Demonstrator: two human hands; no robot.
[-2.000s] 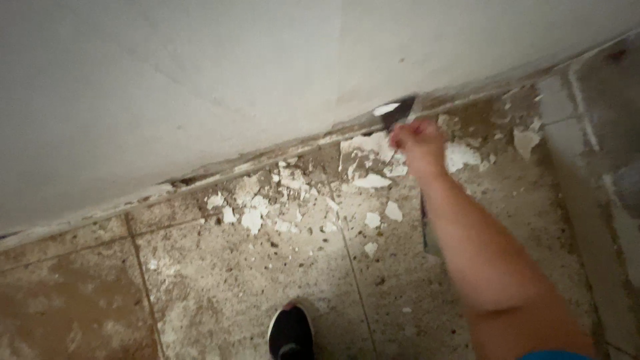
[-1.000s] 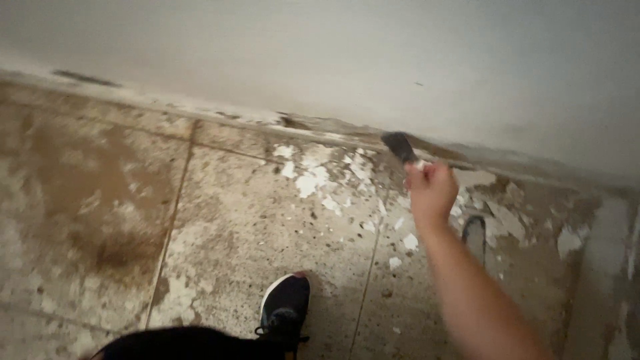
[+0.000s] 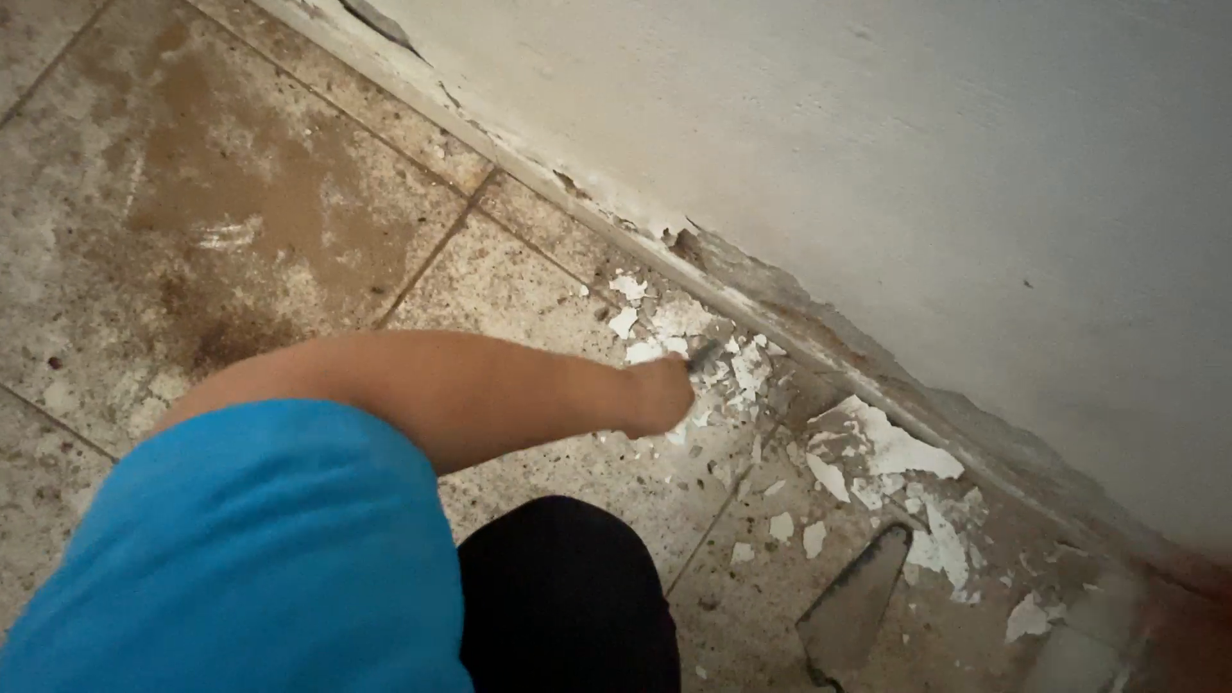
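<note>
My left hand (image 3: 662, 397) comes in from the left on a bent arm and is closed around a small tool. Only a short dark blade (image 3: 707, 356) of it shows, low over white paint flakes (image 3: 751, 371) on the floor; the handle is hidden in the fist. To the lower right a grey, tapered flat blade (image 3: 852, 611), like a trowel's, lies on the tiles near more flakes. Larger peeled pieces (image 3: 895, 443) lie along the foot of the wall. My right hand is out of view.
A pale wall (image 3: 866, 192) runs diagonally down to the right, its paint broken away above a narrow ledge (image 3: 712, 289). Stained floor tiles (image 3: 279, 183) spread to the left. My black-clad knee (image 3: 568, 597) and blue sleeve (image 3: 260, 549) fill the lower left and middle.
My right hand, which held a dark-bladed scraper at the wall's foot, has left the view. My left arm has come in with a dark blade in its hand. The view has turned strongly.
</note>
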